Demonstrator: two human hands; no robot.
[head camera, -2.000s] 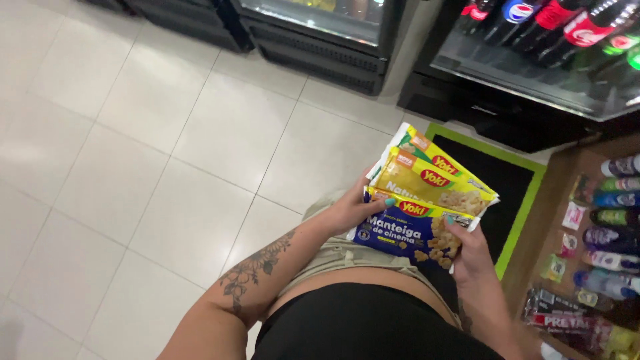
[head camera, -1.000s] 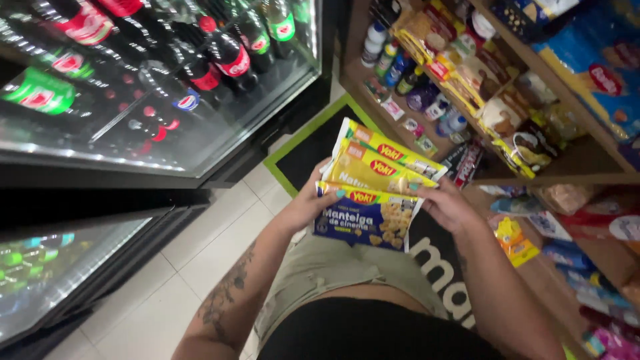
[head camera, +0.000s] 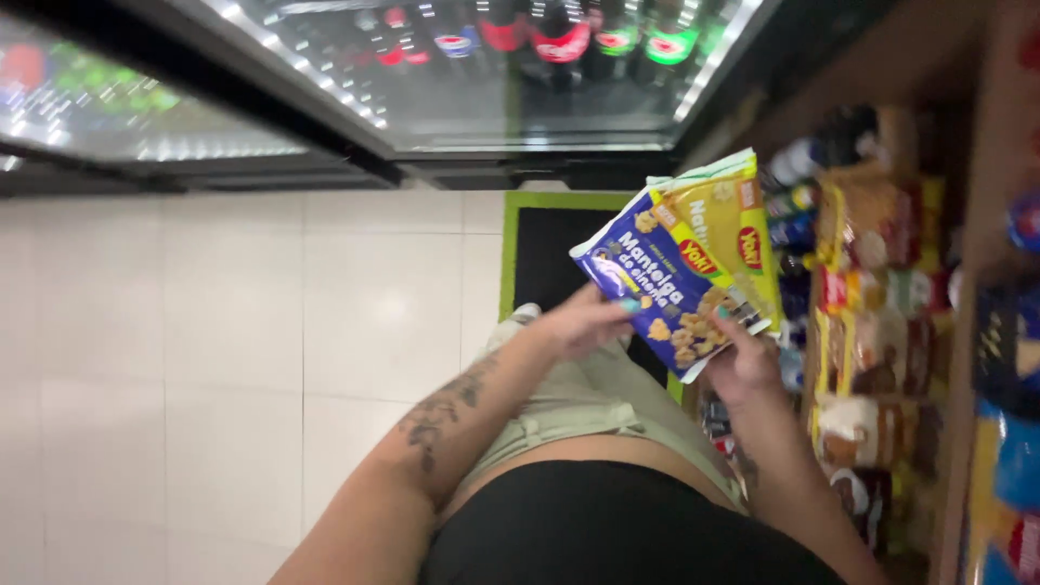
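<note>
A blue Yoki popcorn packet lies in front of a yellow Yoki packet, both tilted and fanned apart at the top. White and green edges behind them suggest another packet, mostly hidden. My right hand grips the stack at its lower right corner, thumb on the blue packet's front. At the lower left edge, my left hand has its fingertips on the blue packet; its fingers are blurred, and part of them may be behind the packet.
Glass-front drink coolers with bottles stand ahead and to the left. A black mat with a green border lies on the pale tiled floor. On the right rises a wooden shelf unit full of packaged goods and bottles.
The packets have turned from nearly level to steeply tilted, and the blue one now covers more of the yellow. My right hand has moved to their lower corner. The view has swung round.
</note>
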